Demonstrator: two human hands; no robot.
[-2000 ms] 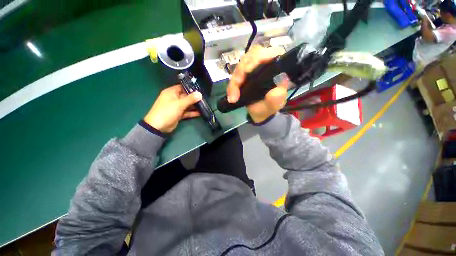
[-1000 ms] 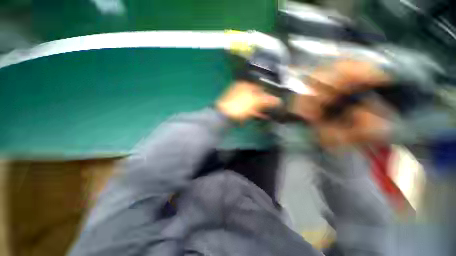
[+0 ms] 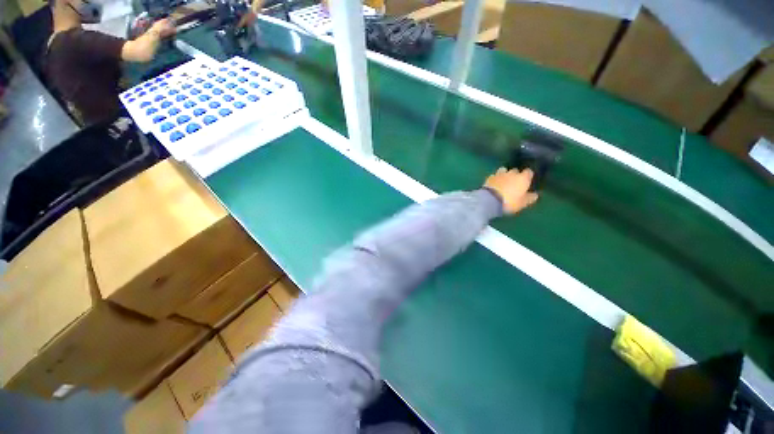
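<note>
My left hand (image 3: 513,190) reaches out over the dark green conveyor, beyond its white rail. Its fingers are closed at the near end of a black appliance (image 3: 541,149), which is small and blurred against the dark belt. The hand covers part of it, so its handle is mostly hidden. My right hand is out of the picture.
White trays with blue pieces (image 3: 201,110) lie on the green bench (image 3: 501,339), left. A white post (image 3: 351,85) stands by the rail (image 3: 560,280). Yellow block (image 3: 645,349) lies lower right. Cardboard boxes (image 3: 161,246), a black crate (image 3: 72,182) and a person (image 3: 85,63) are left.
The view has swung left along the line. My left hand has moved from over the bench to over the conveyor. My right hand and the driver have left the picture.
</note>
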